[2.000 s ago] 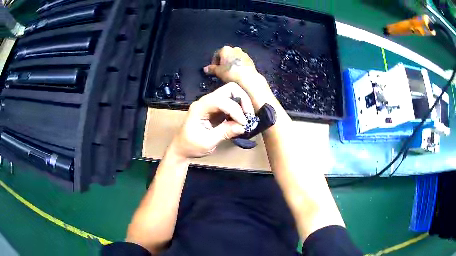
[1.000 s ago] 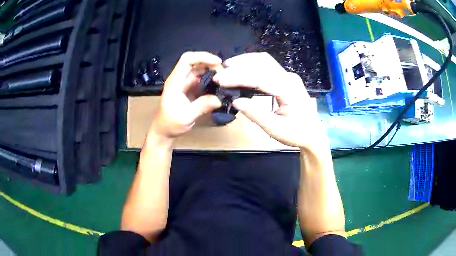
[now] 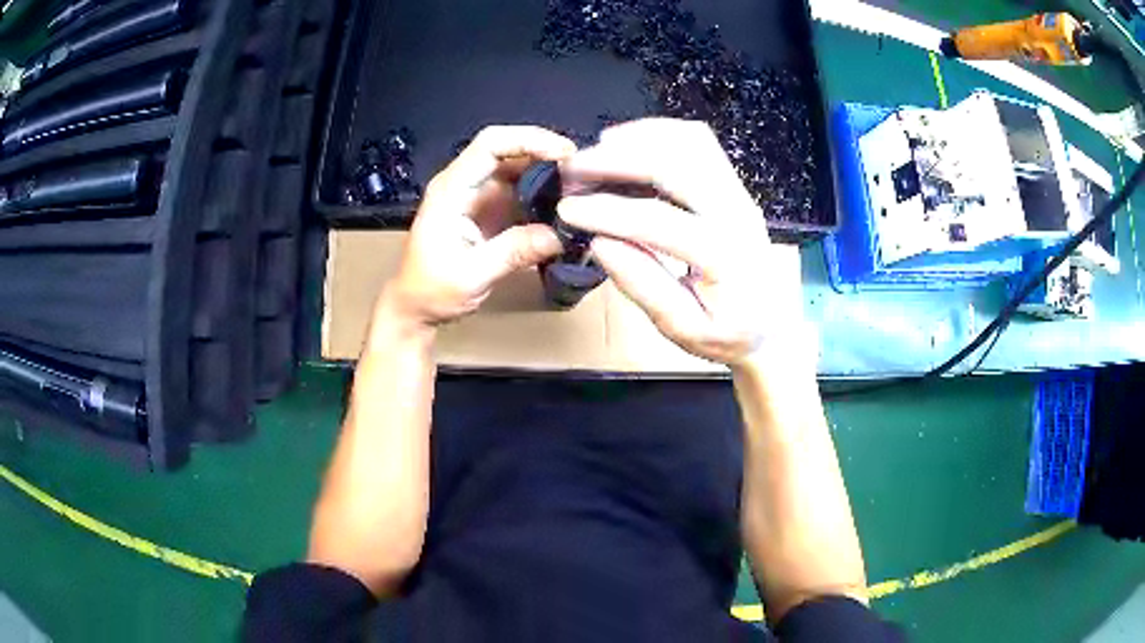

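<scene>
My left hand (image 3: 471, 232) and my right hand (image 3: 684, 232) meet over the tan cardboard work pad (image 3: 383, 299). Between them is a black housing (image 3: 570, 281) with a wider dark round end (image 3: 540, 191) at the upper left. The fingers of both hands close on it, and its middle is largely hidden behind them. Whether my right fingertips also hold a small part cannot be told.
Behind the hands is the black parts tray (image 3: 433, 78) with scattered small black parts (image 3: 741, 119). Slotted foam trays (image 3: 220, 239) with long tubes stand left. At right are a white screw feeder (image 3: 948, 176) on a blue tray (image 3: 854, 239), a cable and an orange electric screwdriver (image 3: 1023, 40).
My right hand has come back from the parts tray to the housing beside my left hand. The housing has turned in the fingers. The view has shifted, and the screwdriver hangs in a changed position.
</scene>
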